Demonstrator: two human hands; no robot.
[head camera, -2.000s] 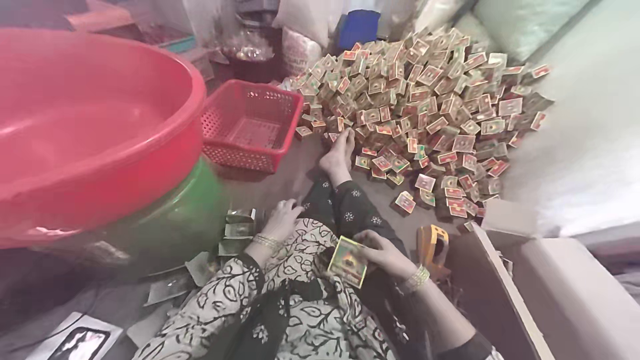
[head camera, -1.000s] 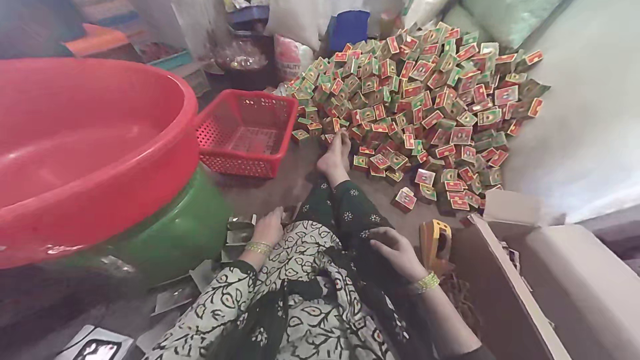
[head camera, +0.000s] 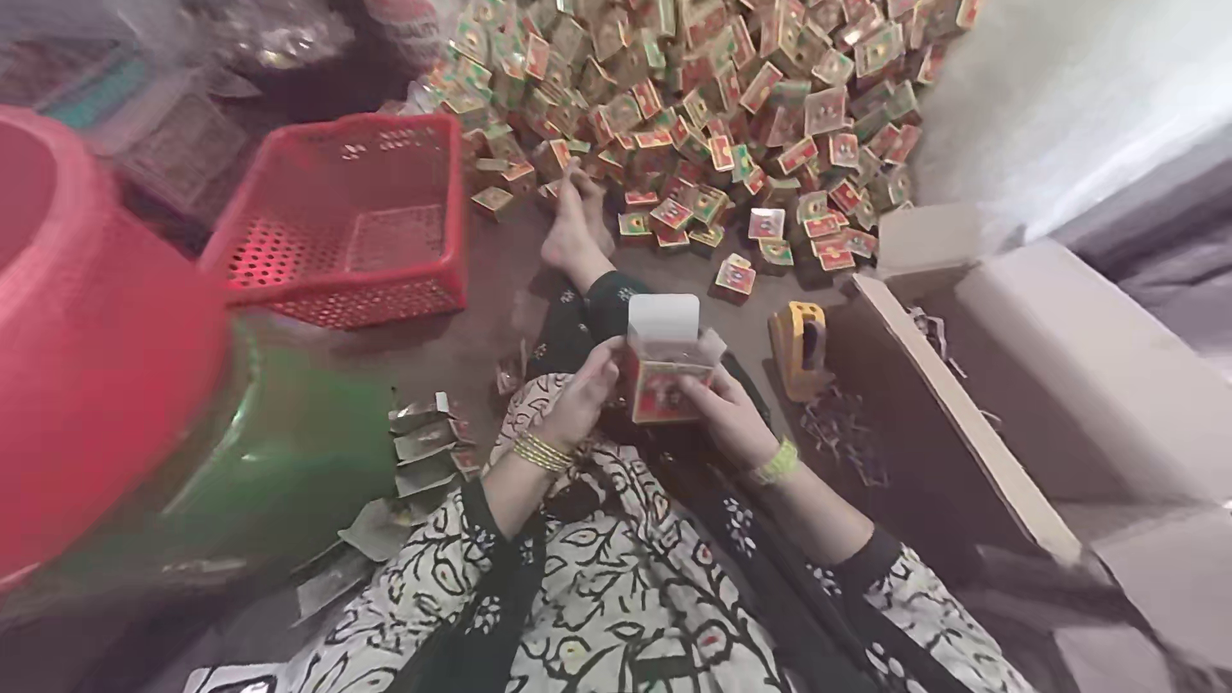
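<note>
A small red printed cardboard box (head camera: 664, 393) is held upright over my lap, its white top flap raised and a side flap sticking out. My left hand (head camera: 580, 397) has its fingers at the box's left side. On the right side, my right hand (head camera: 729, 412) grips the box with thumb and fingers. Whether anything is inside the box cannot be seen. Several small cartons with open flaps (head camera: 423, 445) lie on the floor left of my lap. Beyond my feet rises a large heap of small red and green boxes (head camera: 693, 125).
A red plastic basket (head camera: 361, 289) stands ahead on the left, near a big red tub (head camera: 106, 337) and a green tub (head camera: 289, 423). On the right are a yellow tape dispenser (head camera: 799, 351) and a large open cardboard box (head camera: 972, 423).
One second ago both hands were apart with no box seen in them; now they hold an open-topped box together. The earliest frame shows a box in my right hand. The view has tilted down.
</note>
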